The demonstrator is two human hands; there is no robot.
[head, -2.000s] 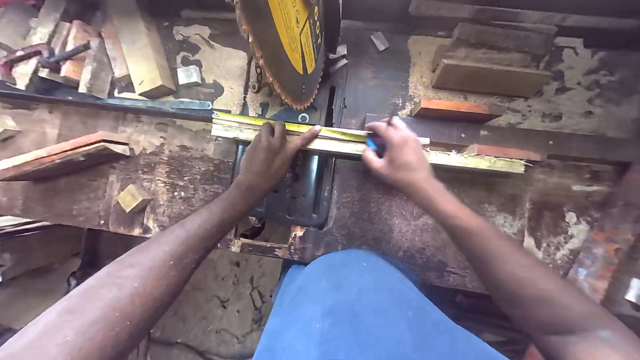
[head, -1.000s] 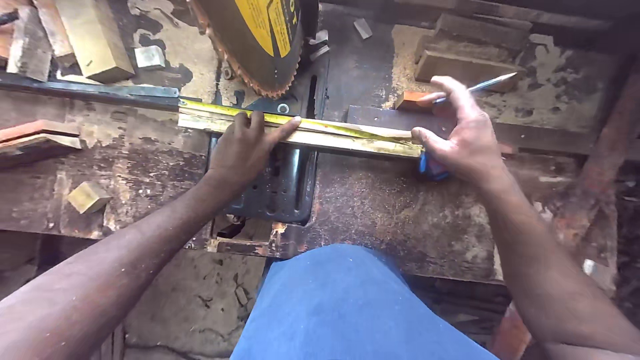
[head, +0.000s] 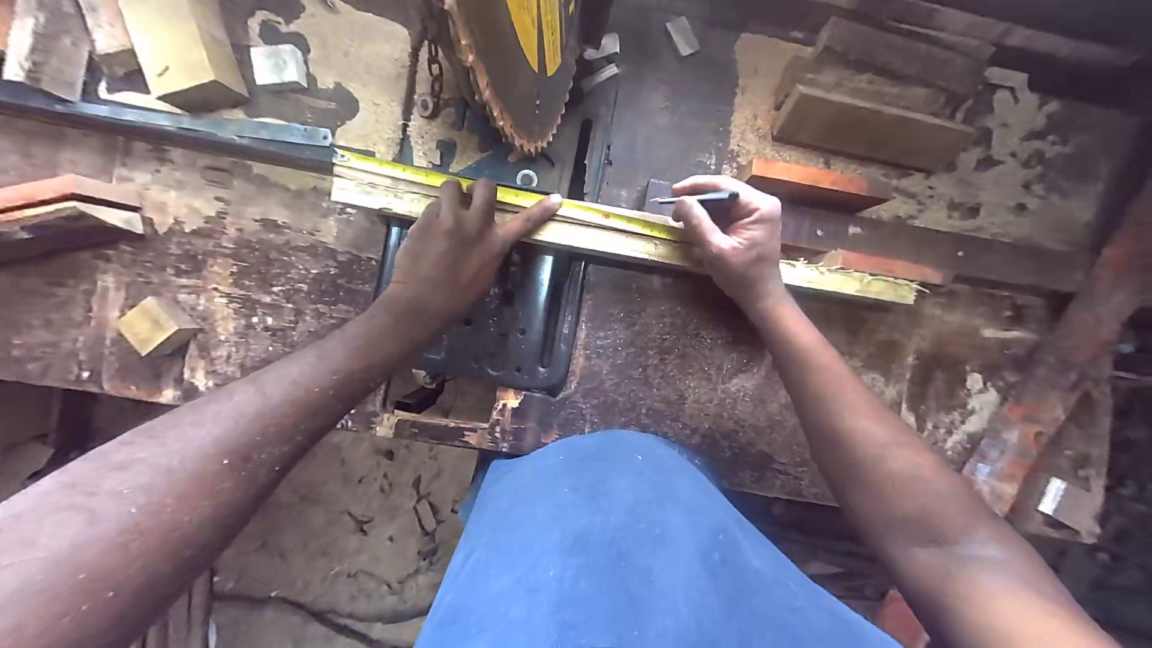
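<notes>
A narrow wooden strip (head: 846, 282) lies across the metal base of a circular saw (head: 540, 360). Along its top runs the yellow blade of a tape measure (head: 621, 217), its left end at the strip's left end. My left hand (head: 463, 236) presses tape and strip down, with the index finger stretched along the tape. My right hand (head: 733, 236) holds a pencil (head: 697, 198) between thumb and fingers, its tip pointing left just above the tape. The tape's case is not visible; the right hand covers that part. The toothed saw blade (head: 517, 90) stands just beyond the strip.
A metal fence bar (head: 225, 129) meets the strip's left end. Wood offcuts (head: 184, 54) lie at the upper left, a small block (head: 157, 326) at the left. More boards (head: 868, 126) and a reddish piece (head: 814, 184) lie at the right. A chain (head: 435, 63) hangs beside the blade.
The right hand first held the blue tape case, then stood farther right with the pencil pointing away. Now the pencil tip points left over the tape. The left hand has stayed on the strip.
</notes>
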